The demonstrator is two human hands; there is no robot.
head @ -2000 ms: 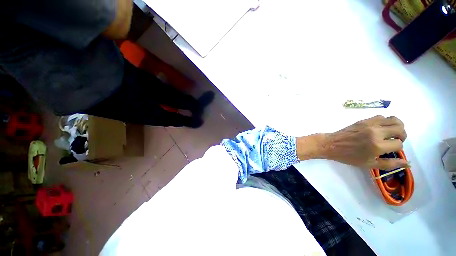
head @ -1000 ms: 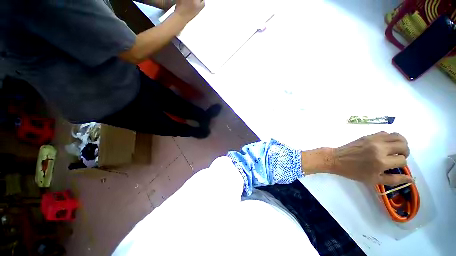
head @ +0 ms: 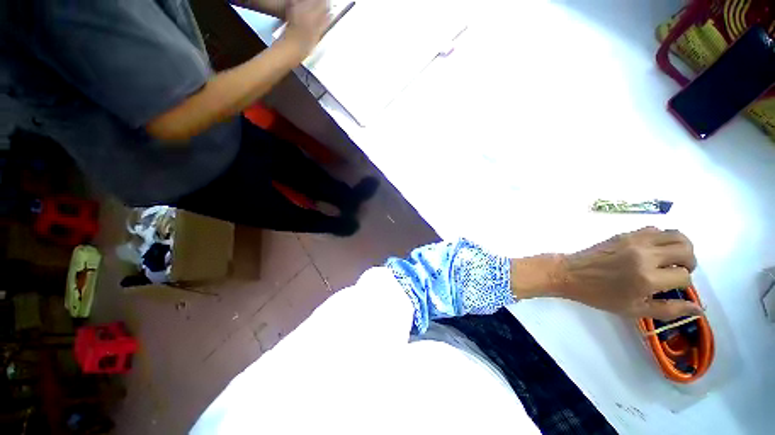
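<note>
An orange cable coil (head: 698, 357) with a dark middle and a pale band across it lies at the right on a thin clear plastic bag (head: 722, 378) on the white table (head: 527, 110). My left hand (head: 639, 270), bare with a blue patterned cuff, is palm down over the coil's upper end. Its fingers are curled onto the coil and hide that end; the fingertips are partly hidden. My right hand is not in view.
A slim yellow-green stick with dark tip (head: 630, 206) lies beyond my hand. A phone (head: 722, 82) leans by a red-handled tote (head: 738, 30). A person (head: 161, 93) stands at left near a carton (head: 202, 246) and red stools (head: 105, 347).
The view has shifted, so the table things sit lower in it. The person's forearm and hands have come into view over the table's far edge. My left hand stays on the coil.
</note>
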